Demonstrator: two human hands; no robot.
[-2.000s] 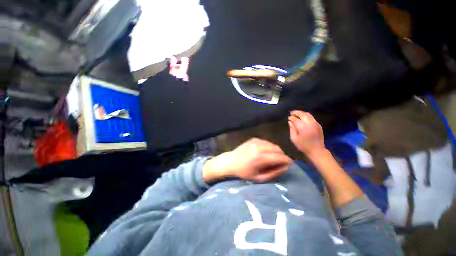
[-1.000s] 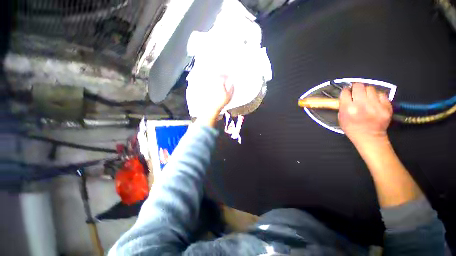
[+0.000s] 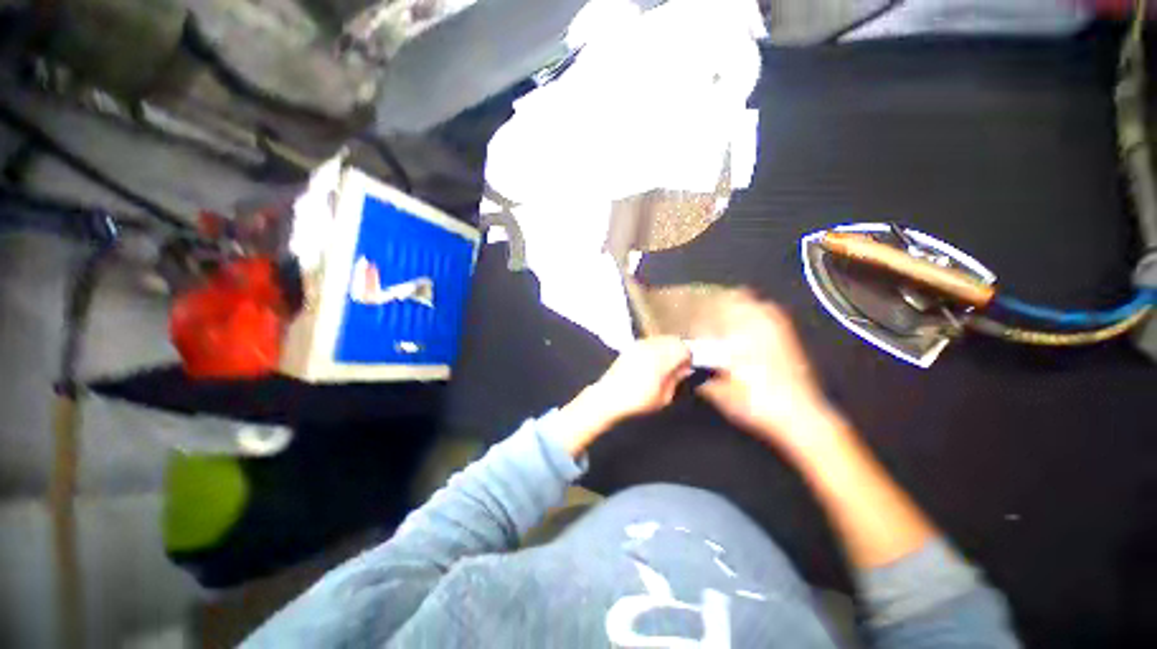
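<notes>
My left hand (image 3: 641, 378) is closed on the near end of a white panel (image 3: 577, 285) with a dark seam edge. My right hand (image 3: 751, 361), slightly blurred, is beside it and also grips this end. The panel's far part lies at the stack of white panels (image 3: 634, 114), where a speckled brown underside shows at the near edge. The steam iron (image 3: 898, 285) stands alone on the black table to the right of my hands, its wooden handle untouched.
A blue-topped box (image 3: 404, 289) stands left of my hands, with a red bag (image 3: 231, 320) beyond it. A green item (image 3: 206, 502) is lower left. The iron's blue hose (image 3: 1066, 314) runs right to a thick whitish line.
My right hand has let go of the iron and come to the middle. My left hand has drawn a panel from the stack toward me. The view has shifted.
</notes>
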